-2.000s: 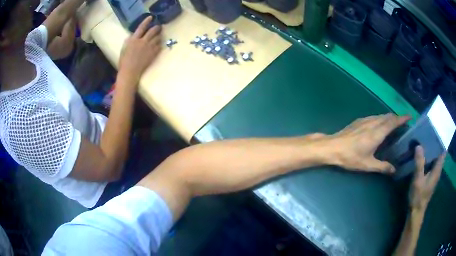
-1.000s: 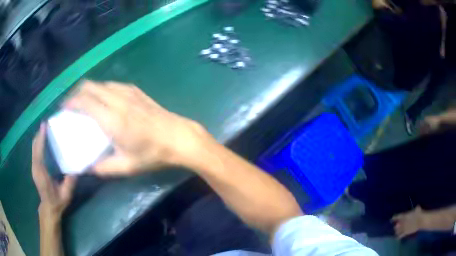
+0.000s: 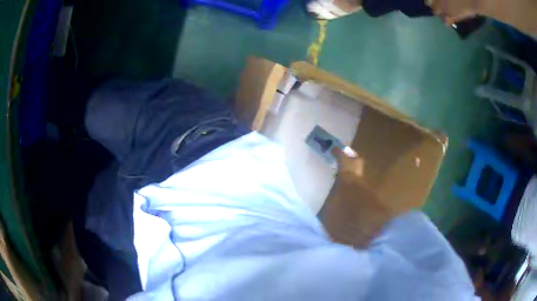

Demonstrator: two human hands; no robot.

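Observation:
A small grey-white retail carton (image 3: 321, 144) with a black product picture lies low inside a large open brown cardboard box (image 3: 406, 154). My right hand (image 3: 351, 170) reaches down into the box, blurred, with its fingers on the near end of the carton. A pale lining or pale boxes (image 3: 315, 109) show beneath the carton. My left hand is not visible.
My jeans-covered legs and light blue shirt fill the middle and left. The dark-green bench edge (image 3: 10, 129) runs down the left rim. Blue stools (image 3: 487, 179) stand right and at the top, a grey stool (image 3: 507, 82) upper right. Another person's limb shows at the top.
The view has swung from the bench down to the floor beside my legs. The carton, held in both hands before, is now in the brown box with only my right hand at it.

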